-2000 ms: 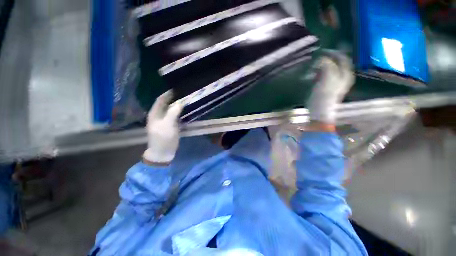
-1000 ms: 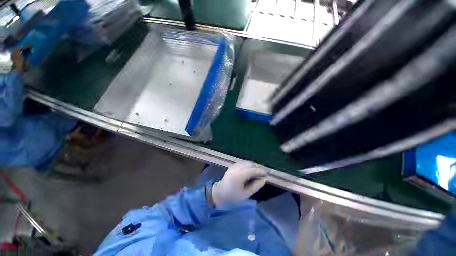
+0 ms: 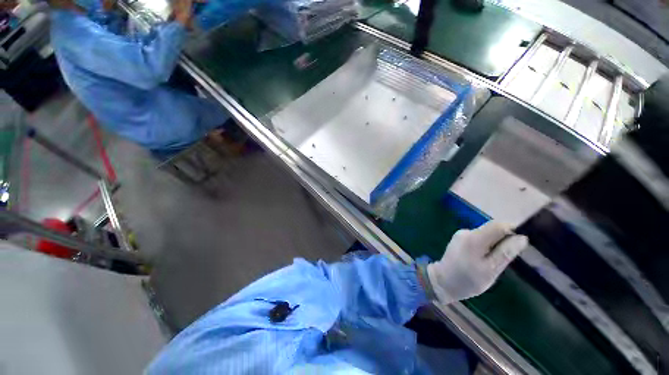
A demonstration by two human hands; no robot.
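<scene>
The black insulating sheet (image 3: 587,256) with white adhesive strips is tilted and curved at the right, blurred and cut off by the picture's edge. My left hand (image 3: 477,264), in a white knit glove, is closed at the sheet's near left corner and pinches its edge between fingers and thumb. Behind the sheet, a silver tray (image 3: 506,172) with a blue front edge lies on the green surface; the sheet hides its right part. My right hand is out of the picture.
A larger silver tray (image 3: 367,132) with a blue edge and bubble wrap (image 3: 433,161) lies to the left. An aluminium rail (image 3: 315,187) runs along the bench front. Another person in blue (image 3: 132,73) sits at upper left. A white slatted rack (image 3: 572,80) stands behind.
The view has swung left. My left hand has gone from near the rail to the sheet's corner and closed on it. The sheet has shifted toward the right edge of the picture.
</scene>
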